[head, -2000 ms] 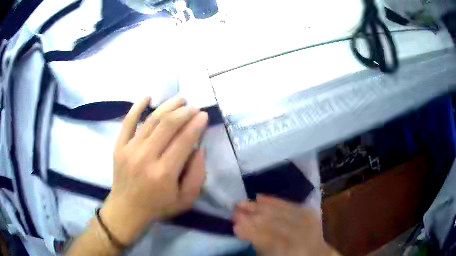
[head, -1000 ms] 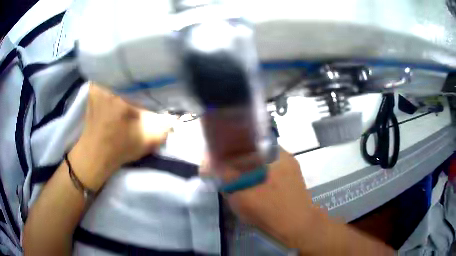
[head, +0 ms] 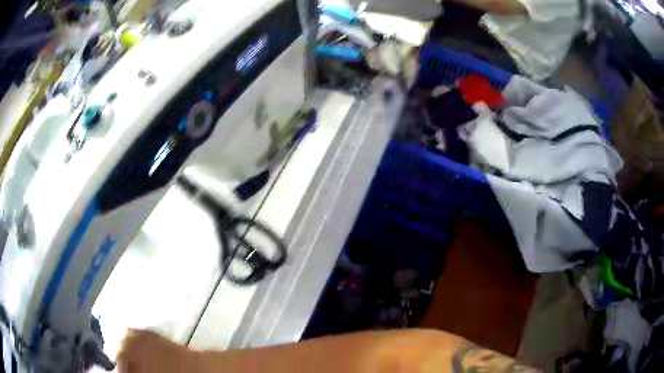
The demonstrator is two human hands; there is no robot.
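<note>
The white sewing machine [head: 81,251] fills the left side, with a black control panel and blue "JACK" lettering. Black-handled scissors [head: 251,251] lie on the white table to the right of it. My right hand [head: 149,353] is at the bottom left edge beside the machine head, cut off by the edge. Its fingers are not visible, so I cannot tell what they hold. The forearm runs along the bottom edge. My left hand is out of the picture. No cloth shows at the needle.
A blue basket [head: 444,164] right of the table is heaped with pale and navy garment pieces [head: 557,138] and a red piece [head: 480,90]. Pale cloth hangs over its side. Part of another person's arm [head: 499,6] shows at the top. A small dark object [head: 253,186] lies near the scissors.
The view has swung right, bringing in the machine's panel and the basket. My left hand and the striped garment have left the picture. My right hand now shows only at the bottom edge.
</note>
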